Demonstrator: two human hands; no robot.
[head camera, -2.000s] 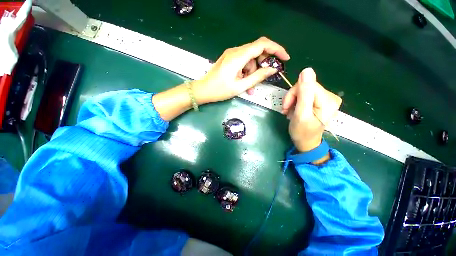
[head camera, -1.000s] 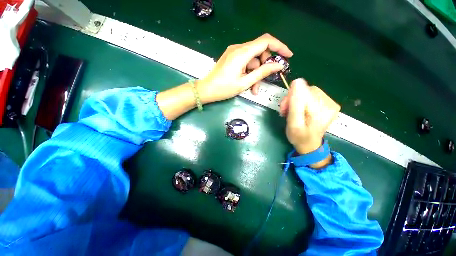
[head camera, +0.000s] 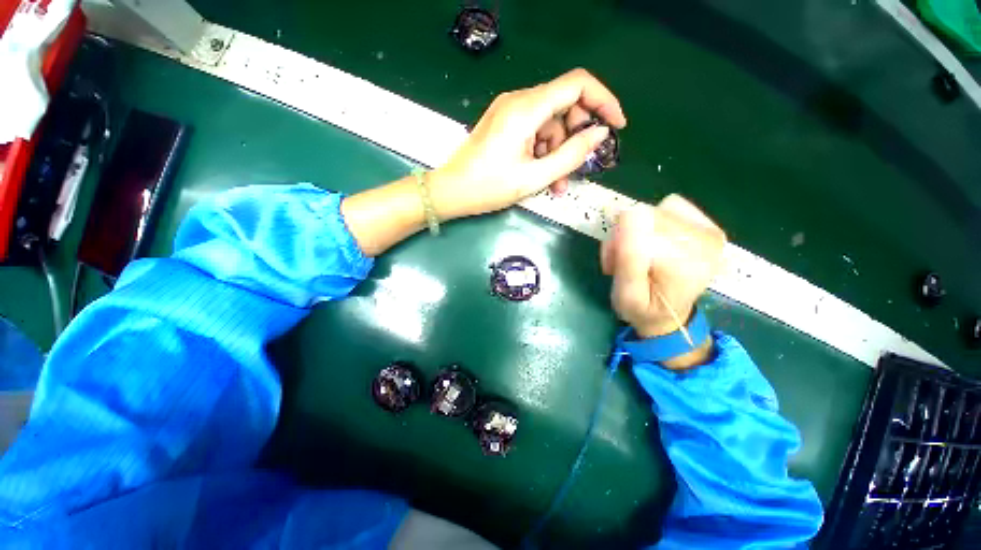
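Note:
My left hand (head camera: 511, 150) holds a round black module (head camera: 597, 149) between thumb and fingers above the far edge of the white rail. My right hand (head camera: 665, 258), a little blurred, is closed around a thin tan stick (head camera: 677, 319) over the rail, right of and below the module, apart from it. The stick's tail shows by the wrist; its tip is hidden or blurred. One module with a white patch (head camera: 516, 278) lies on the green bench below my hands. Several more modules (head camera: 453, 393) lie in a row nearer to me.
A white rail (head camera: 323, 99) crosses between bench and dark green belt (head camera: 688, 75), which carries spaced modules (head camera: 477, 29). A black pocketed tray (head camera: 934, 451) is at right. A red bin (head camera: 13, 177) with white material, a dark device and a dark flat object (head camera: 133, 193) are at left.
My right hand has drawn back from the held module, and the stick no longer reaches it. The belt modules have moved right and downward. My left hand keeps its hold.

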